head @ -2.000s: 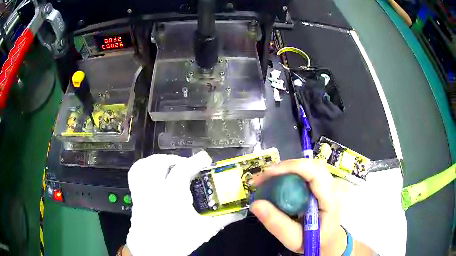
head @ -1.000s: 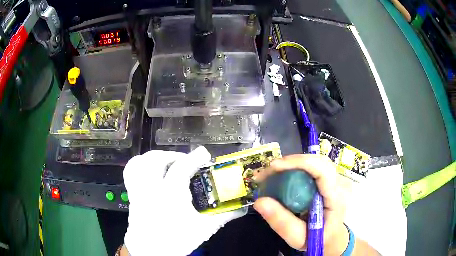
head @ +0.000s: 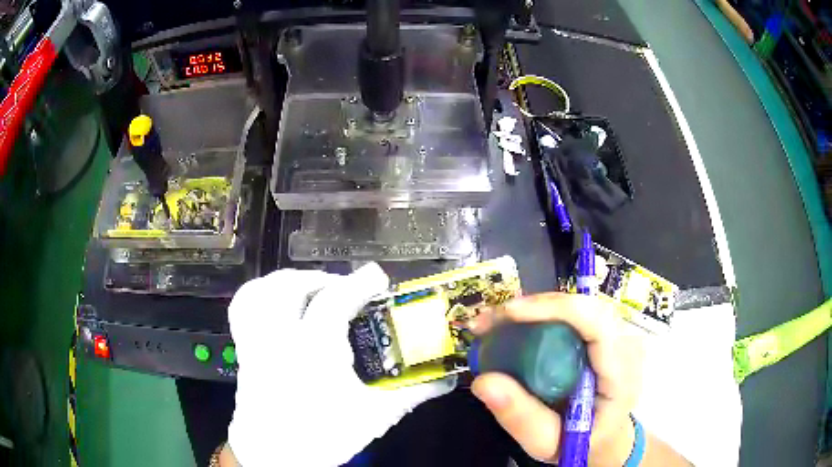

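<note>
My left hand (head: 315, 365), in a white glove, holds a power supply board (head: 424, 330) with yellow edges, tilted, in front of the test fixture (head: 155, 347). My right hand (head: 556, 374), bare with a blue wrist strap, grips a thick dark green screwdriver handle (head: 538, 358) over the board's right part. The tool's tip is hidden behind the hand and handle. A purple-blue marker pen (head: 577, 415) is also held in my right hand, pointing away from me.
The right bay's clear pressure plate (head: 383, 169) is raised. The left bay holds a board (head: 196, 208) under a cover, with a yellow-topped adjusting screwdriver (head: 149, 150) standing in it. Right are a tape roll (head: 547, 84), white parts (head: 508, 141), black holder (head: 588, 164) and another board (head: 634, 287).
The screwdriver handle and right hand have shifted slightly to the right, and the marker has tilted a little. Both hands keep their holds. The red meter digits have changed.
</note>
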